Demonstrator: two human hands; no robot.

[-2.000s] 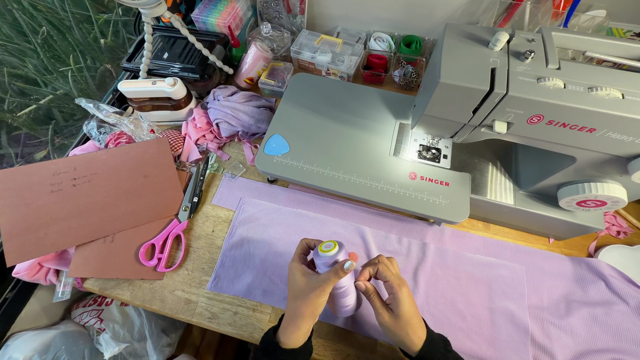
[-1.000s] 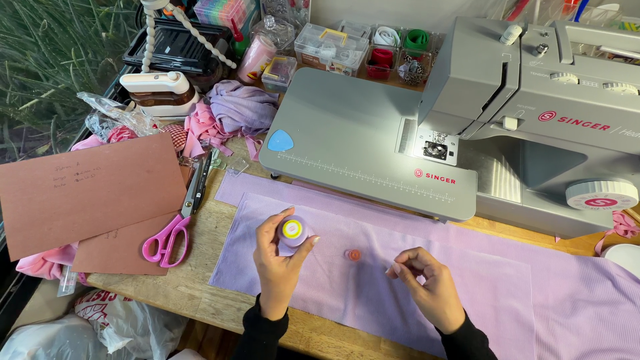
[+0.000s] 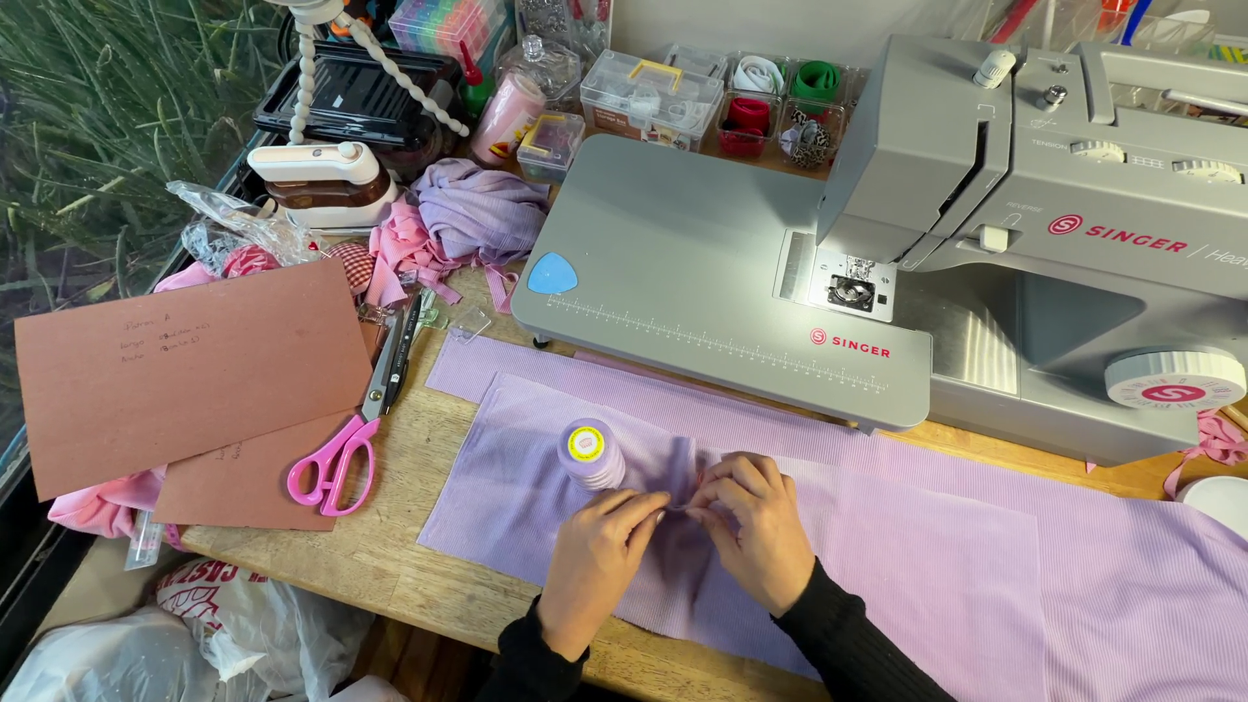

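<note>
Lilac ribbed fabric (image 3: 926, 546) lies across the front of the wooden table. On it stands a lilac thread cone (image 3: 592, 454) with a yellow label on top, just beyond my left hand (image 3: 606, 556). My left fingertips are pinched together over the fabric. Close by on the right, my right hand (image 3: 756, 522) has its thumb and index finger pinched too, nearly touching the left. Puckered fabric shows between and behind the fingers. Whether a thin thread or a fold of fabric is between the fingertips is too small to tell. A bit of reddish pink shows beside the right fingers.
A Singer sewing machine (image 3: 1033, 224) with a grey extension table (image 3: 702, 283) stands beyond the fabric. Pink-handled scissors (image 3: 336, 463) lie left, beside brown card patterns (image 3: 195, 370). Behind are a small iron (image 3: 322, 180), fabric scraps (image 3: 483, 210) and clear boxes (image 3: 648, 97).
The thread cone, held in my left hand in both earlier frames, now stands on the fabric. Both hands have come together over the cloth, which is puckered there.
</note>
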